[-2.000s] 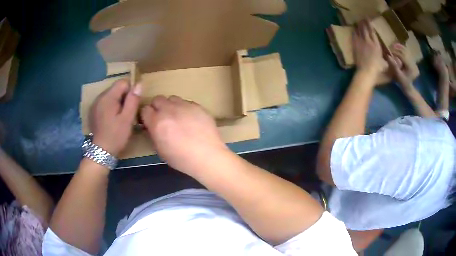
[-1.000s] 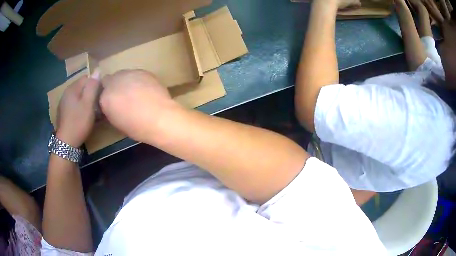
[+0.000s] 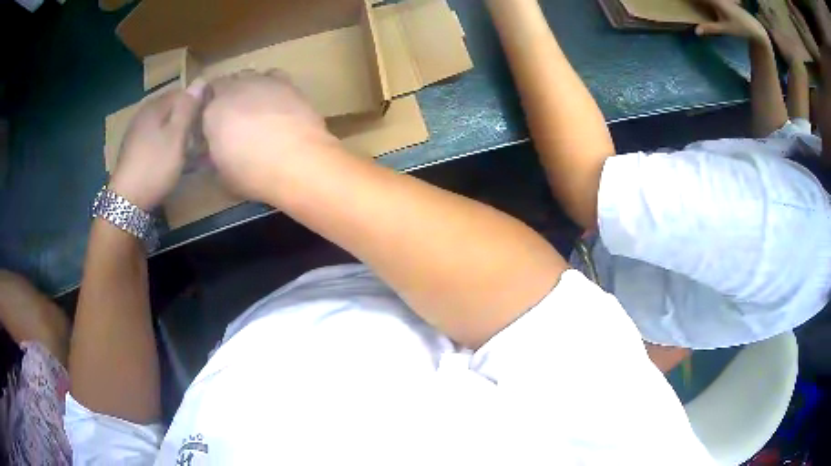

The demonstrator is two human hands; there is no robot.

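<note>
A partly folded cardboard box blank (image 3: 305, 68) lies on the table at upper left, its far lid panel cut off by the top edge. Its right side wall stands up, with the right side flap (image 3: 419, 45) spread outward. My left hand (image 3: 155, 146) and my right hand (image 3: 260, 127) are together at the left end of the blank, both bare and slightly blurred. Both grip near the upright left wall. The hands hide their fingertips and what they pinch; something dark shows between them. The front panel (image 3: 392, 129) lies flat toward the table edge.
The dark green table (image 3: 483, 105) has its front edge running below the blank. A person in a light shirt sits close at right, one arm reaching across the table. Stacked cardboard (image 3: 661, 13) lies at upper right. Another person's arm is at lower left.
The view has shifted, so the blank appears farther left and higher than at first. Both hands stay at its left end. The neighbour's near arm now reaches farther up and left.
</note>
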